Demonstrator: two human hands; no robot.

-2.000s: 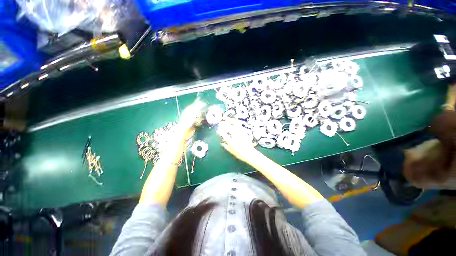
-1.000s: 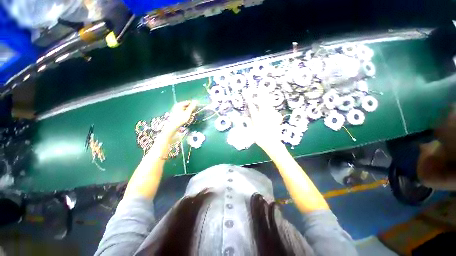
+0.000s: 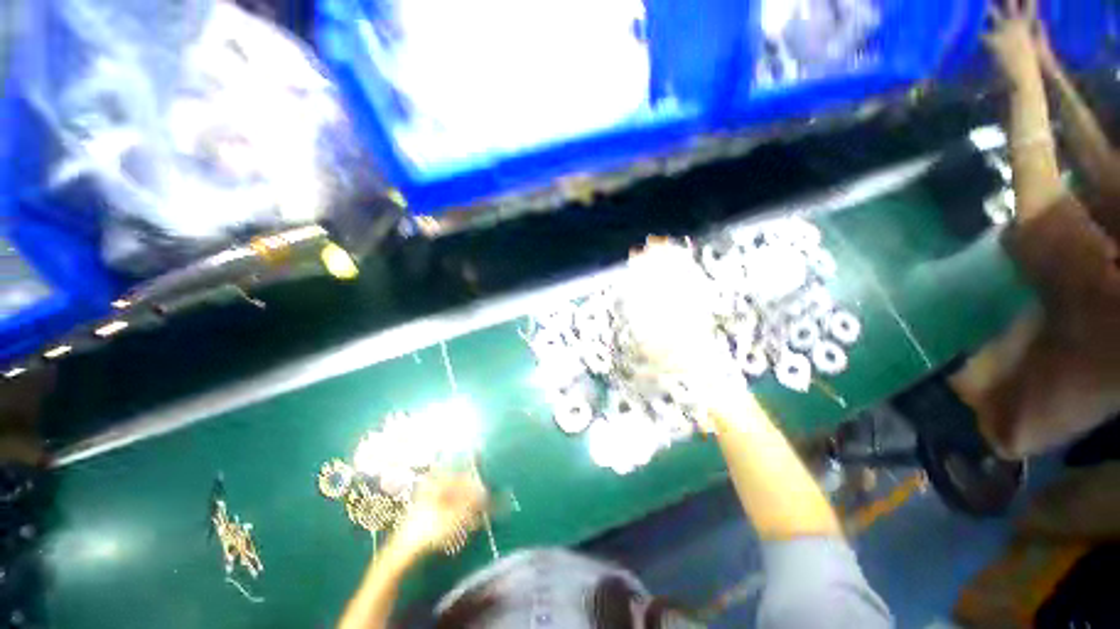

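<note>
Wound stators (image 3: 372,506) lie in a small pile on the green bench, left of centre. My left hand (image 3: 448,498) is at the right side of this pile, blurred; whether it holds a piece cannot be told. Covered stator assemblies (image 3: 572,413), whitish rings with thin leads, lie in a large heap to the right. My right hand (image 3: 669,307) is over the middle of this heap, overexposed; its fingers and anything in them cannot be made out.
A blue bin (image 3: 430,184) of white parts stands beyond the bench. A crumpled clear bag (image 3: 184,135) is at upper left. Tan sticks (image 3: 233,541) lie at far left. A neighbouring person's arm (image 3: 1032,135) reaches up at right. A metal strip (image 3: 307,376) edges the bench.
The view has tilted up, showing more of the bins. My left hand has moved down to the small pile's near right side; my right hand has moved farther over the heap. The neighbour's arms now reach up.
</note>
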